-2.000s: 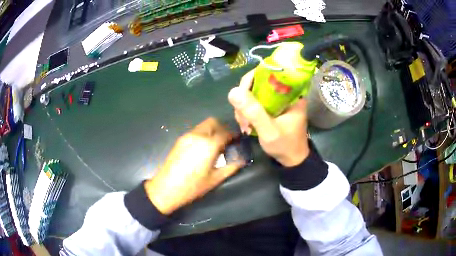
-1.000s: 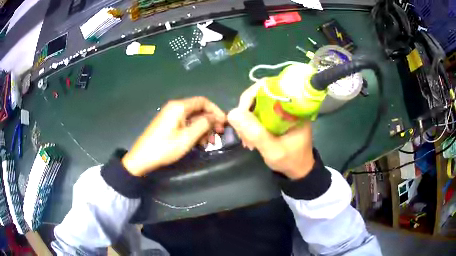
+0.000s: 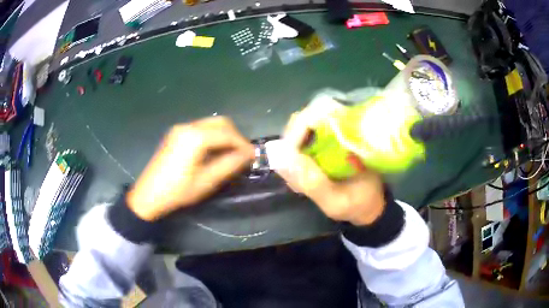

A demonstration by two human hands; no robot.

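Note:
My right hand (image 3: 337, 174) is closed around the lime-green electric screwdriver (image 3: 361, 135), which lies tilted with its black cord end (image 3: 433, 127) to the right. It is blurred, and its tip is hidden by my fingers. A small dark and silvery part, possibly the phone (image 3: 259, 159), is between my two hands on the dark green mat (image 3: 162, 90). My left hand (image 3: 192, 162) has its fingertips bunched at the left edge of this part. Whether the left fingers grip it is unclear.
A tub of silver shavings (image 3: 432, 87) stands at the right. Board-and-LCD strips (image 3: 51, 201) are stacked at the left. A yellow label (image 3: 203, 41), a dotted parts sheet (image 3: 248, 41), a red piece (image 3: 367, 20) and a black piece (image 3: 428, 45) lie at the back.
The screwdriver has swung from upright to tilted rightward in my right hand. My left hand has shifted left and lower. The small part between the hands shows more silvery detail. The view has shifted.

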